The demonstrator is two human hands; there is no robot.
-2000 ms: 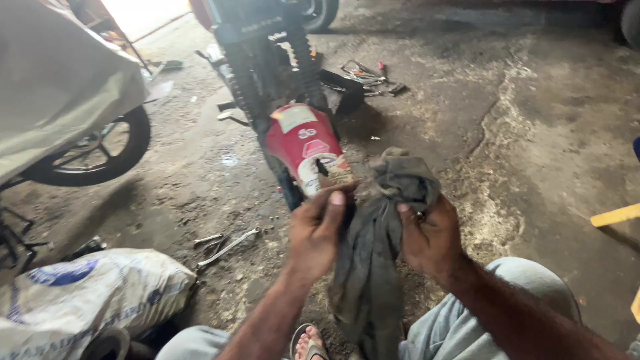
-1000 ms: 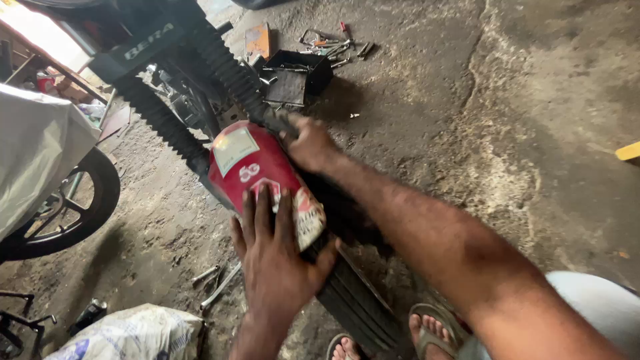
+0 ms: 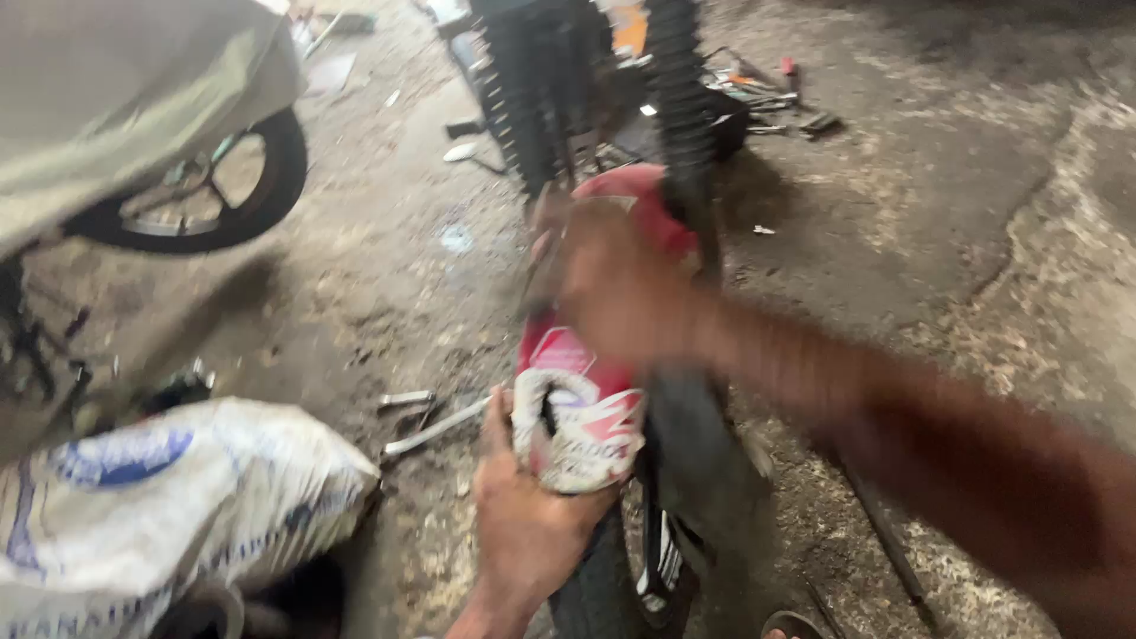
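The red front fender (image 3: 555, 355) of a motorcycle has stickers and a white, worn lower end. My left hand (image 3: 537, 524) grips that lower end from below, thumb at its left edge. Blurred by motion, my right hand (image 3: 612, 284) lies across the upper fender beside the fork leg with the ribbed rubber boot (image 3: 515, 106). Something dark shows at its fingers, but I cannot tell whether it is held cloth. Below the fender is the front tyre (image 3: 590, 581). A smooth dark grey shape (image 3: 710, 479), possibly cloth, hangs at the wheel's right side.
Metal hand tools (image 3: 439, 428) lie on the rough concrete floor (image 3: 887, 222) left of the wheel. A printed white sack (image 3: 195, 497) is at lower left. Behind it stands a covered motorcycle with a visible wheel (image 3: 257, 195). More tools (image 3: 763, 93) lie beyond the fork.
Two seconds ago both hands held a dark cloth over the wheel. My left hand has moved from the fender's top face to its lower end; my right has crossed from the right fork side to the left.
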